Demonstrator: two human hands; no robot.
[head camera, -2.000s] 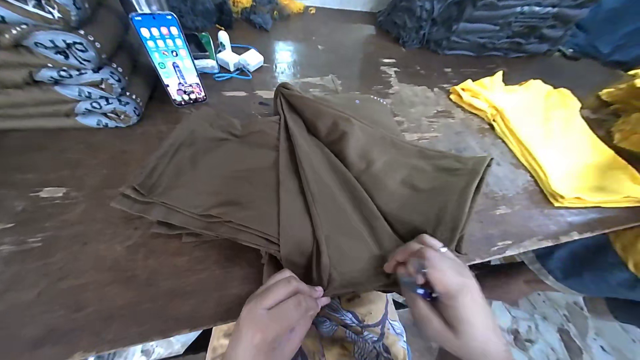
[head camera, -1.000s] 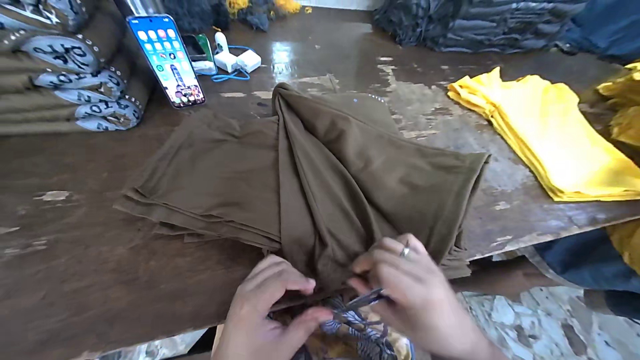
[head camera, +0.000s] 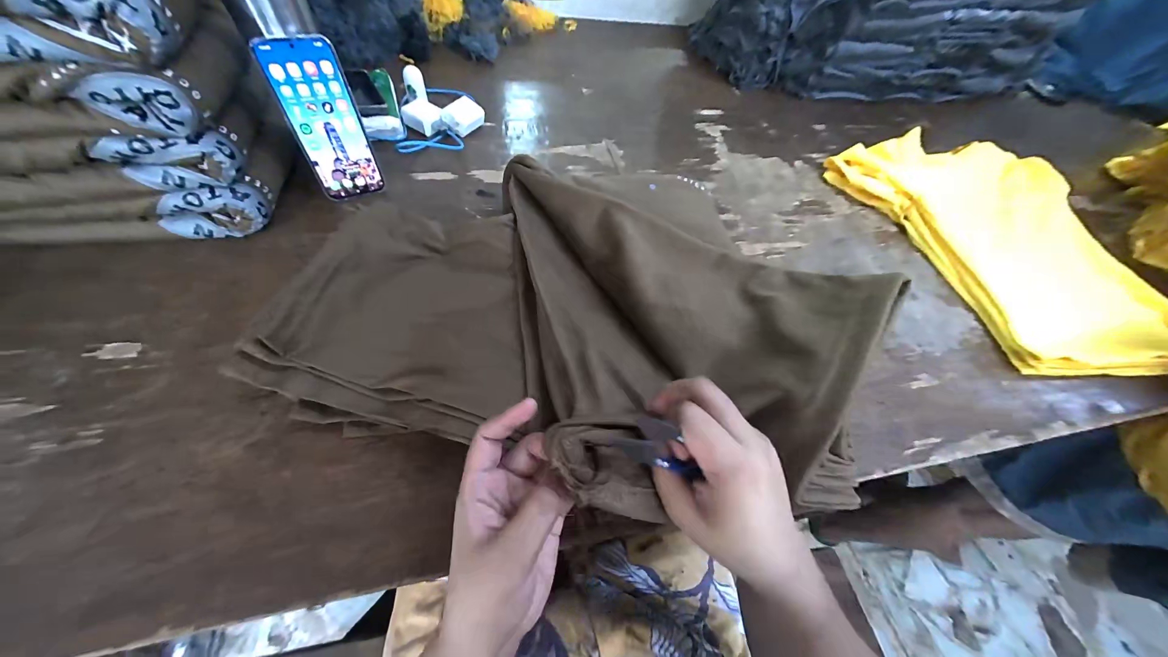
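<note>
A brown cloth garment (head camera: 630, 283) lies over a stack of folded brown cloth pieces (head camera: 401, 319) on the dark wooden table. Its near edge is gathered into a curled, open fold at the table's front. My left hand (head camera: 511, 511) pinches the left side of this fold between thumb and fingers. In my right hand (head camera: 730, 474) is a small cutting tool, seemingly thread snips (head camera: 659, 447), with blue on it; its blades lie against the fold's right side. The fingers partly hide the tool.
Rolled brown garments with printed patches (head camera: 137, 128) are piled at the left, beside an upright smartphone (head camera: 319, 119) and white chargers (head camera: 438, 114) with a blue cable. Folded yellow cloth (head camera: 1004, 246) lies right, dark bundled cloth (head camera: 894, 46) behind. Another person's arm (head camera: 940, 516) shows below the table edge.
The garment's near edge, lower and flatter one second ago, is now raised and curled open between my hands. My hands have moved apart, and the left one is turned more palm-up.
</note>
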